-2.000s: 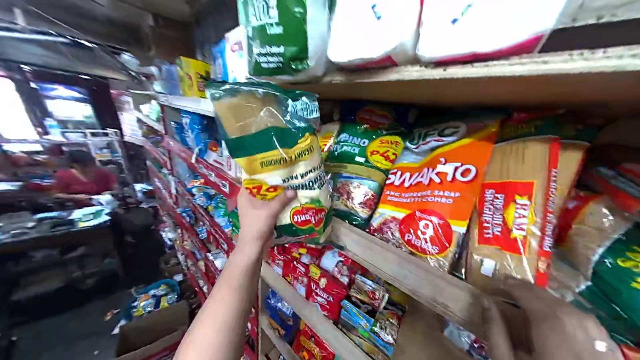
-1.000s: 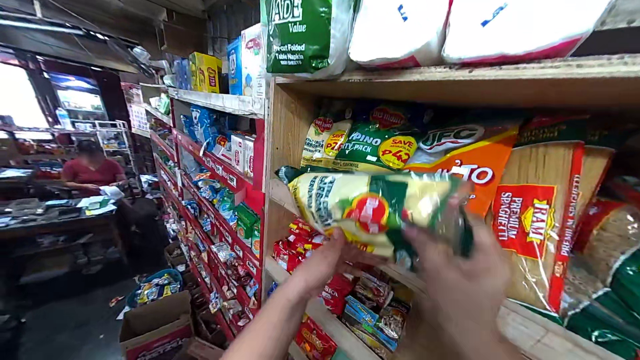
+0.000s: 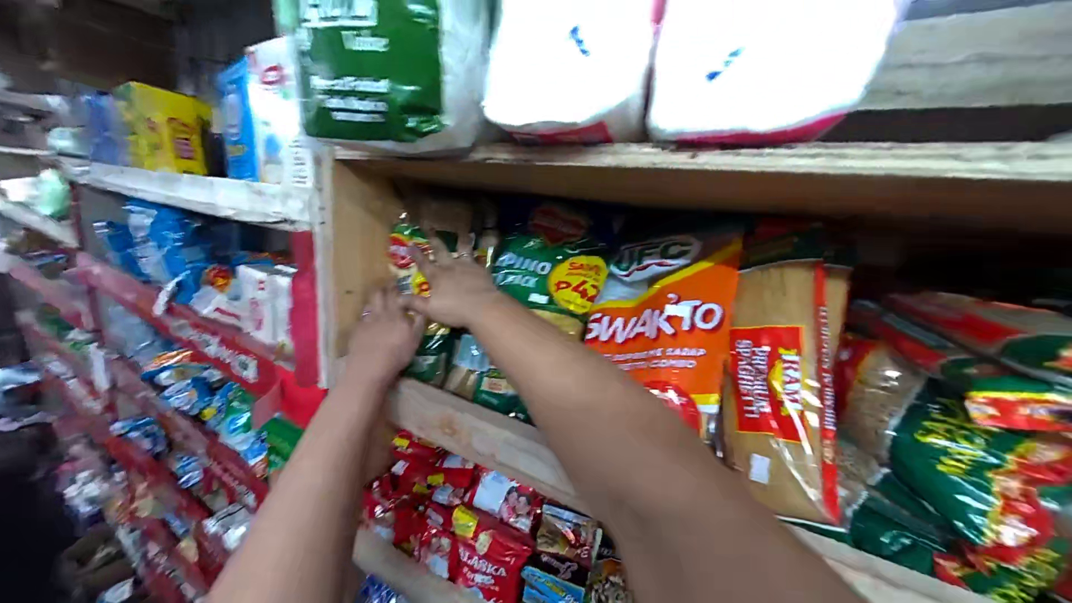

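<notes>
Both my hands reach into the left end of a wooden shelf compartment. My left hand (image 3: 385, 335) is at the inner side wall, low beside the packs. Higher and just right of it, my right hand (image 3: 452, 285) presses on a plastic pasta pack (image 3: 408, 243), partly covered by the fingers. Whether either hand grips the pack cannot be told. To the right stand a green pasta pack (image 3: 536, 272), an orange and white JFC Swak'to spaghetti combo pack (image 3: 670, 327) and a Ram spaghetti pack (image 3: 775, 377).
A wooden front rail (image 3: 486, 435) crosses below the packs, under my forearms. Red sachets (image 3: 494, 553) fill the shelf beneath. Table napkin packs (image 3: 373, 75) stand on the board above. Red-edged racks (image 3: 209, 343) of snacks run along the left. Green packs (image 3: 963, 469) lie at the right.
The pasta pack that I held in front of the shelf is no longer out there. Both hands have moved into the compartment's left end. The view has moved closer to the shelf.
</notes>
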